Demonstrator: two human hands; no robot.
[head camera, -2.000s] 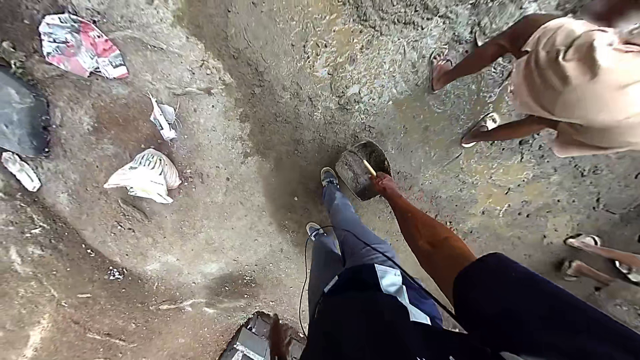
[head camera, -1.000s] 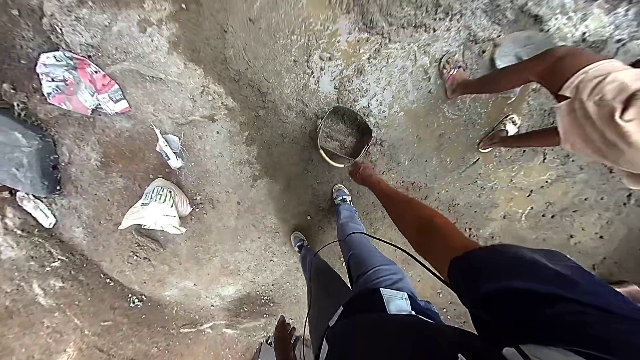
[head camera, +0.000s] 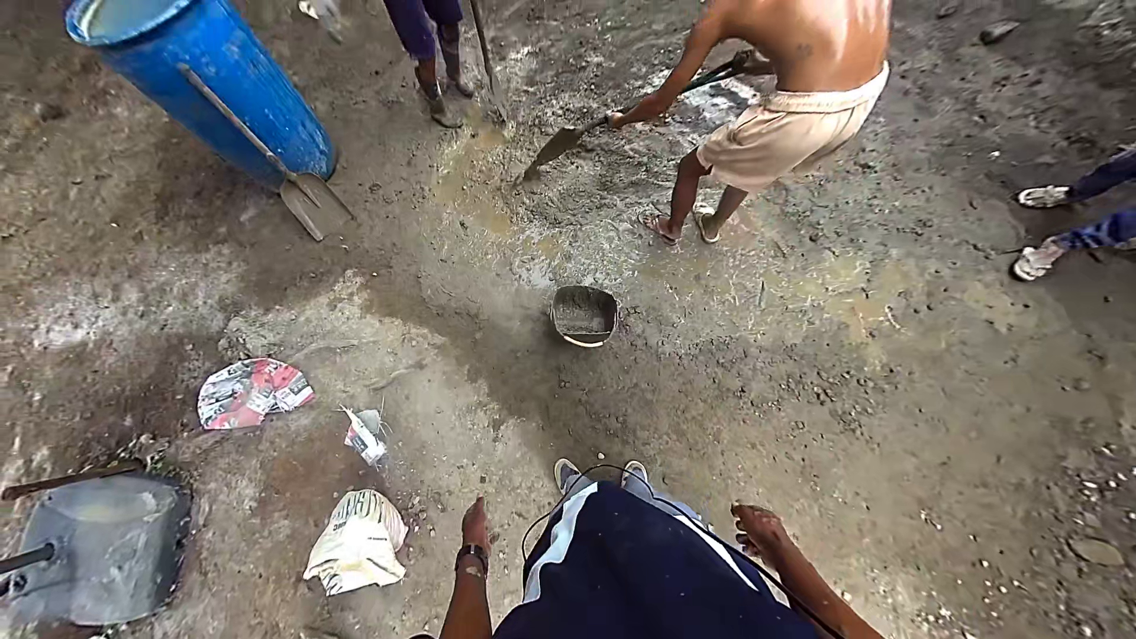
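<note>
A bucket (head camera: 584, 317) with a pale handle and grey wet mix inside stands upright on the muddy ground, ahead of my shoes. My left hand (head camera: 477, 525), with a dark watch at its wrist, hangs at my left side and holds nothing. On my right, my right hand (head camera: 760, 531) hangs with its fingers apart and touches nothing. Both hands are well short of the bucket. Beyond it, a person in beige shorts (head camera: 765, 142) bends over and works a shovel (head camera: 559, 146) in wet grey mix (head camera: 577, 195).
A blue plastic barrel (head camera: 240, 98) stands at the upper left, a shovel (head camera: 315, 204) leaning on it. Torn printed paper (head camera: 255, 392), a white sack (head camera: 358, 543) and a grey container (head camera: 106, 546) lie to the left. Other people's legs show at the top and the right edge.
My right hand has let go of the bucket, which now stands on the ground away from me. The view has shifted widely, showing the barrel and the shovelling person.
</note>
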